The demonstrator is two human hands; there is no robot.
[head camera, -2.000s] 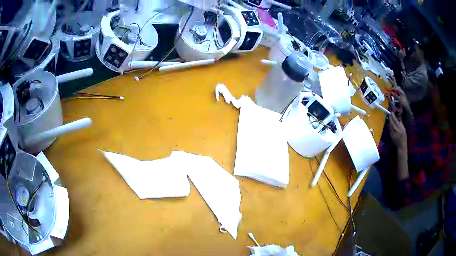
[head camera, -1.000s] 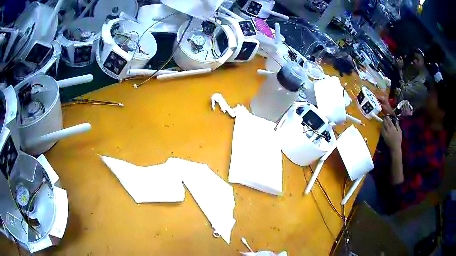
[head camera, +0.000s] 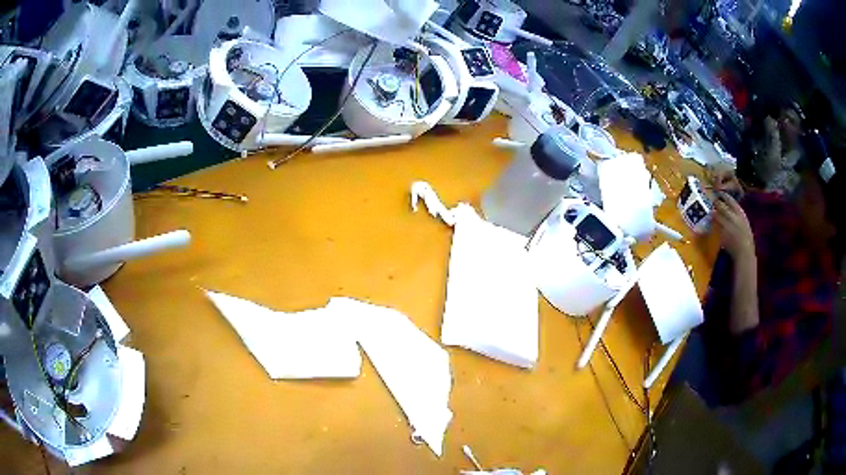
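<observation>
Neither of my hands is in the picture. A flat, angular white cloth [head camera: 399, 357] lies on the orange tabletop nearest in front of me. A folded white cloth [head camera: 490, 295] lies to its right, with a twisted white strip [head camera: 433, 202] at its upper end. A translucent bottle with a dark cap [head camera: 527, 186] stands behind the folded cloth. A white camera housing [head camera: 577, 264] with a black panel and inner wires sits right of the bottle. A thin cotton swab [head camera: 472, 456] and a white piece are cut off by the bottom edge.
Open white housings with antennas are piled along the left [head camera: 88, 209] and the back [head camera: 394, 93]. Thin wires [head camera: 199, 193] lie near the left pile. Wires hang at the right table edge. Another person's hands [head camera: 728, 209] hold a small housing [head camera: 695, 204] at the far right.
The view has shifted slightly, so the table's things sit a little differently in the picture. The other person's hands have moved at the small housing.
</observation>
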